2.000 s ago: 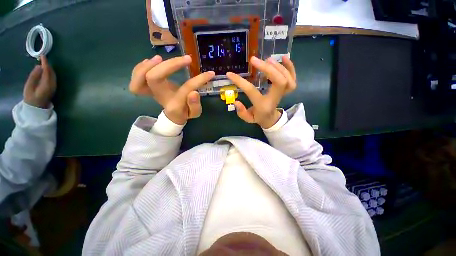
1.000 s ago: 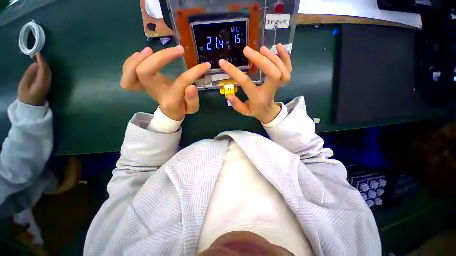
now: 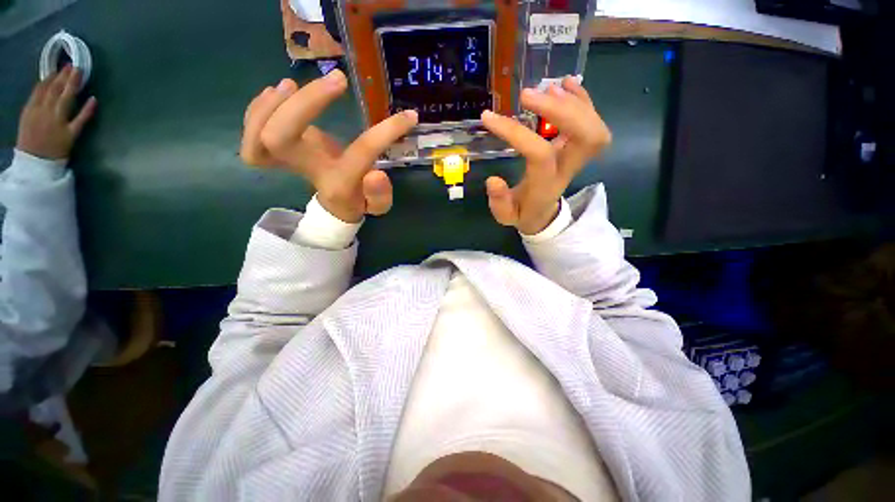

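Observation:
A black thermostat (image 3: 439, 71) with lit blue-white digits sits inside the orange frame (image 3: 368, 61) of the clear test fixture (image 3: 531, 64). My left hand (image 3: 329, 147) is bare, fingers spread, its index fingertip at the lower left edge of the display. My right hand (image 3: 550, 147) is bare, fingers spread, its index fingertip at the lower right corner. A row of small touch keys (image 3: 442, 106) shows between the fingertips. A yellow connector (image 3: 451, 169) with a white tip sticks out at the fixture's front edge. A red rocker switch (image 3: 547, 127) glows beside my right fingers.
A coworker's hand (image 3: 51, 116) holds a white coiled cable (image 3: 67, 51) at the far left. A black mat (image 3: 751, 147) lies right of the fixture. A white-topped board (image 3: 687, 12) is behind. Dark blocky shapes stand at the right rear.
My right index finger has moved right, from near the display's lower middle to its lower right corner. The red switch now shows glowing. The fixture sits higher in view. The coworker's hand has moved up onto the coil.

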